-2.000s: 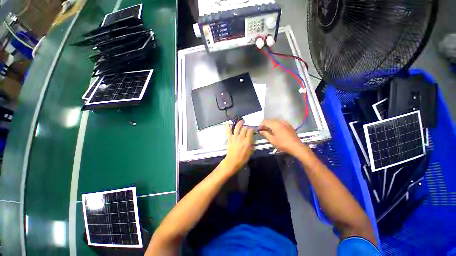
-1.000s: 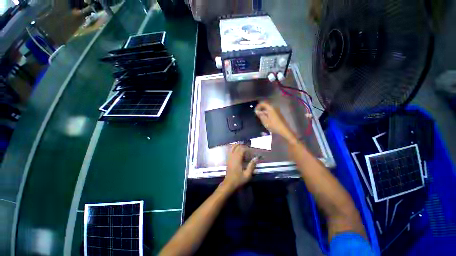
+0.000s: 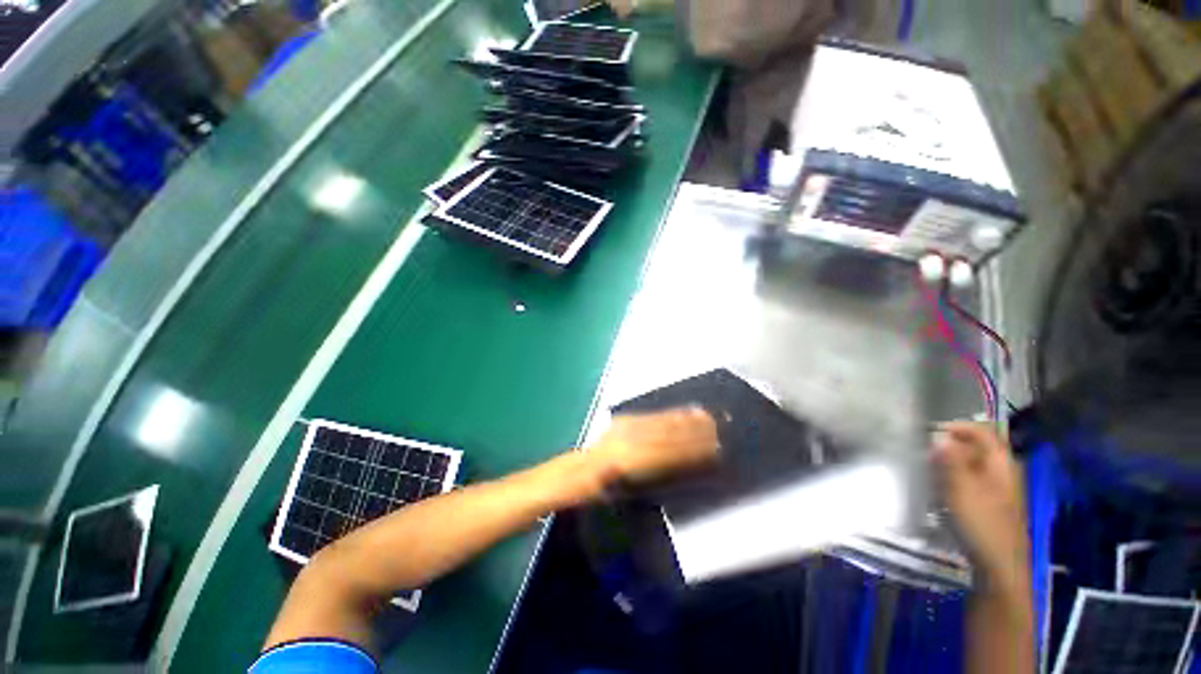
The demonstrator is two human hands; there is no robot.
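A dark panel back (image 3: 757, 428) lies at the front left of the light box (image 3: 685, 283), turned at an angle. My left hand (image 3: 659, 445) is over its left part with fingers curled; whether it grips the panel or a cable is hidden. A bright white, blurred strip (image 3: 797, 520) crosses the box's front, below the dark panel; I cannot tell if it is glare, paper or a panel face. My right hand (image 3: 977, 485) is blurred at the box's right front corner, beside a blurred grey shape; its hold is unclear.
A bench instrument (image 3: 909, 152) stands at the back of the box, with red and dark leads (image 3: 972, 356) running down its right side. A panel stack (image 3: 560, 119) and single panels (image 3: 362, 487) lie on the green belt (image 3: 435, 356). A fan (image 3: 1146, 277) and crated panels (image 3: 1126, 632) are at right.
The view has swung left, so the box appears further right. The panel back has shifted toward the front of the box. My left hand has moved onto it; my right hand has moved off it to the right.
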